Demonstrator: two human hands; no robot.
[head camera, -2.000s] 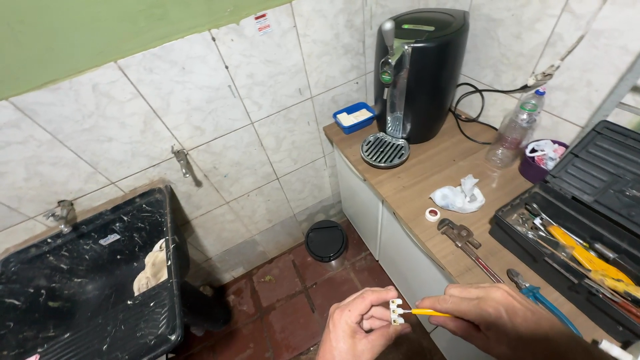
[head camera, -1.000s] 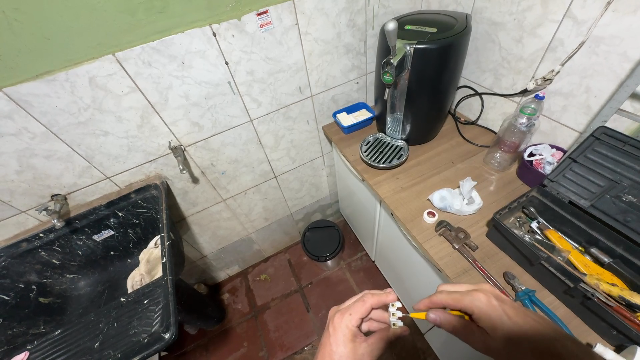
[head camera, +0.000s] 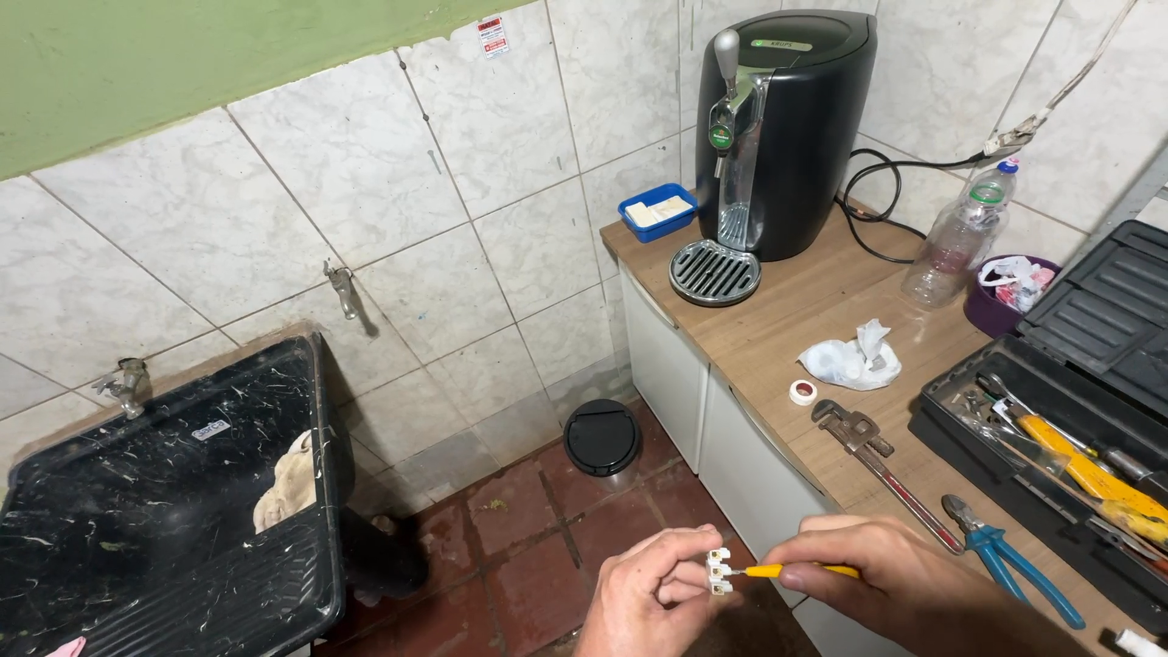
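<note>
Between the fingers and thumb of my left hand is a small white terminal block, held above the red tiled floor. My right hand grips a screwdriver with a yellow handle, its tip at the middle of the block. Right of my hands, on the wooden countertop, lie blue-handled diagonal cutting pliers and an adjustable pipe wrench. A small white roll of tape rests near the wrench's head, beside a crumpled white plastic bag.
An open black toolbox with tools stands at right. Behind are a black beer dispenser, a blue tray, a plastic bottle and a purple container. A black laundry sink is at left; a lidded bin stands on the floor.
The angle of the screwdriver in my right hand has shifted slightly, while my left hand keeps hold of the terminal block.
</note>
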